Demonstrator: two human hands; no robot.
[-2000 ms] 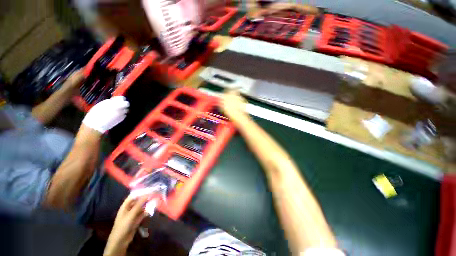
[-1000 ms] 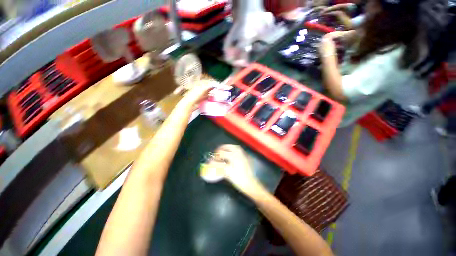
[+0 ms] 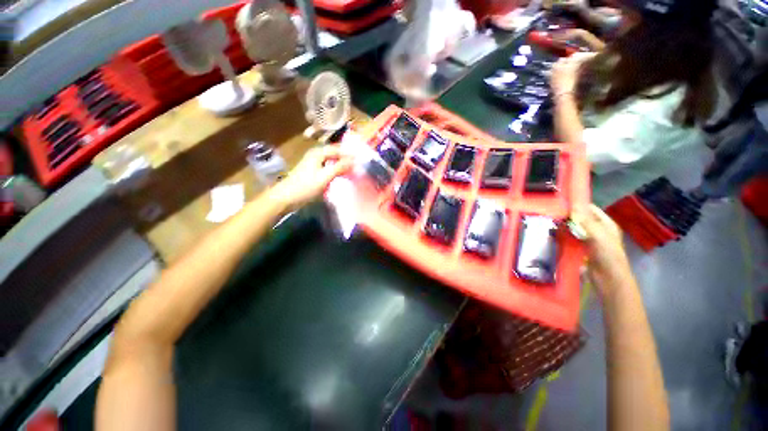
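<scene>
A red foam tray [image 3: 472, 282] with two rows of black phones lies across the middle of the view, its near edge bowed. One phone [image 3: 536, 248] in the near row shows strong glare. My left hand [image 3: 316, 172] grips the tray's left end. Clear film [image 3: 345, 202] with white glare hangs by its fingers; whether the hand holds it I cannot tell. My right hand [image 3: 596, 231] grips the tray's right end. A small pale, shiny thing shows at its fingertips, too blurred to name. The fingers under the tray are hidden.
The green bench top [image 3: 337, 328] lies below the tray. A small fan [image 3: 327, 101], a bottle [image 3: 266, 162] and a white wipe [image 3: 225, 203] stand or lie on the brown board. Another person [image 3: 632, 126] works at the upper right. Stacked dark red trays [image 3: 539, 349] are below right.
My right hand has moved from the yellow clip on the bench to the tray's right end. The clip no longer shows on the bench. The tray looks bowed and its right end has shifted nearer.
</scene>
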